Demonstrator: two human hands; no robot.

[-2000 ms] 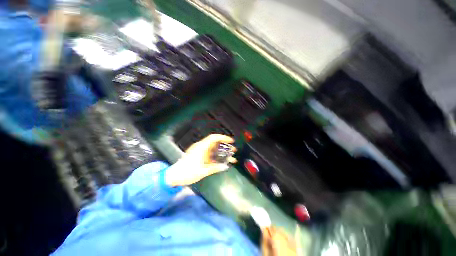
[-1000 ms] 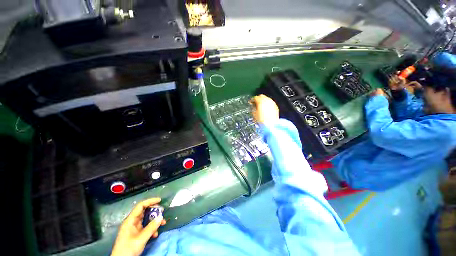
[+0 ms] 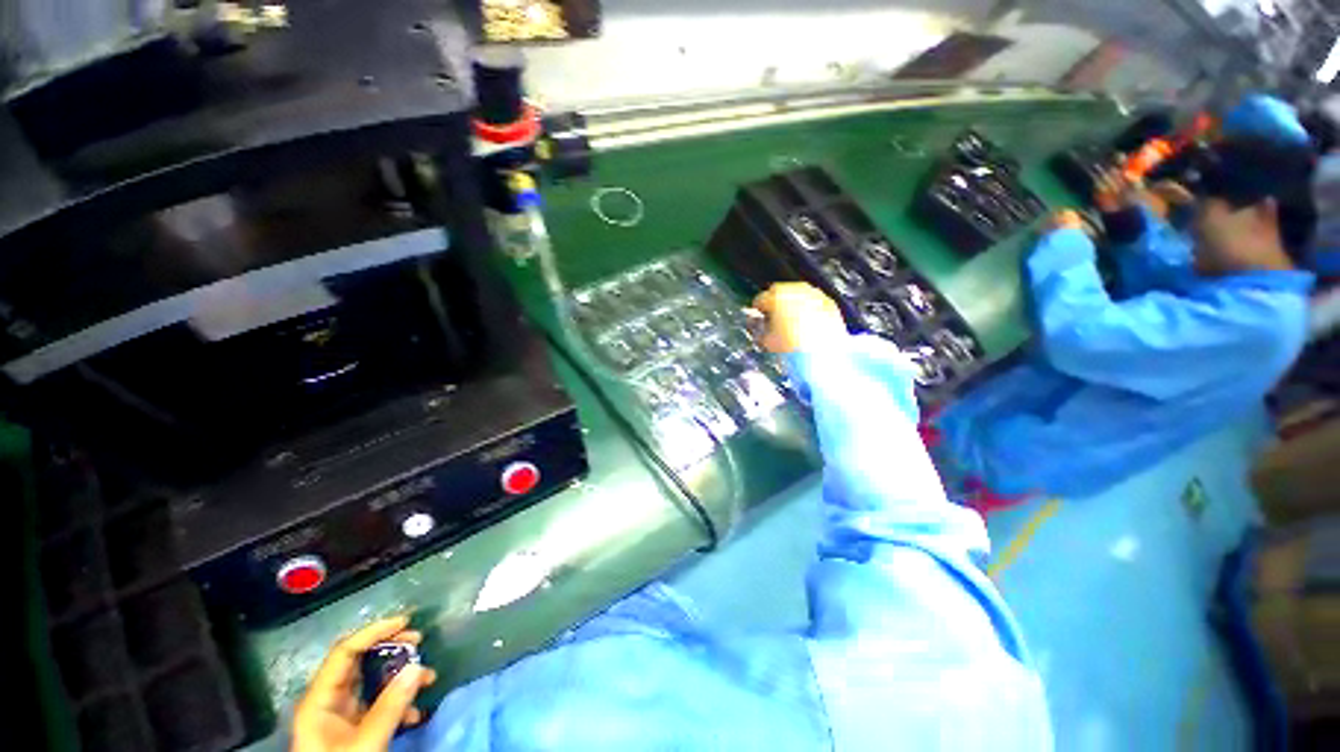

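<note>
My left hand (image 3: 353, 693), at the lower left, holds a dark rounded-square watch case (image 3: 391, 669) between thumb and fingers, in front of the press. My right hand (image 3: 800, 316) is over the right edge of the clear blister tray (image 3: 625, 326), fingertips together. A tiny piece may be at the fingertips, too small and blurred to tell. The pneumatic press (image 3: 279, 243) stands at the left, its bed free of hands. Red buttons (image 3: 301, 575) and a whitish centre button (image 3: 419, 525) are on its front panel.
Black blister trays (image 3: 845, 265) stand right of the clear tray; another black tray (image 3: 140, 646) lies left of the press. A clear hose (image 3: 551, 279) loops beside the regulator (image 3: 507, 132). White film (image 3: 514, 579) lies before the press. A blue-smocked person (image 3: 1161, 323) works at the right.
The view has shifted slightly, moving the press left in the picture. My right hand has moved a little down along the clear tray's right side. My left hand still holds the case.
</note>
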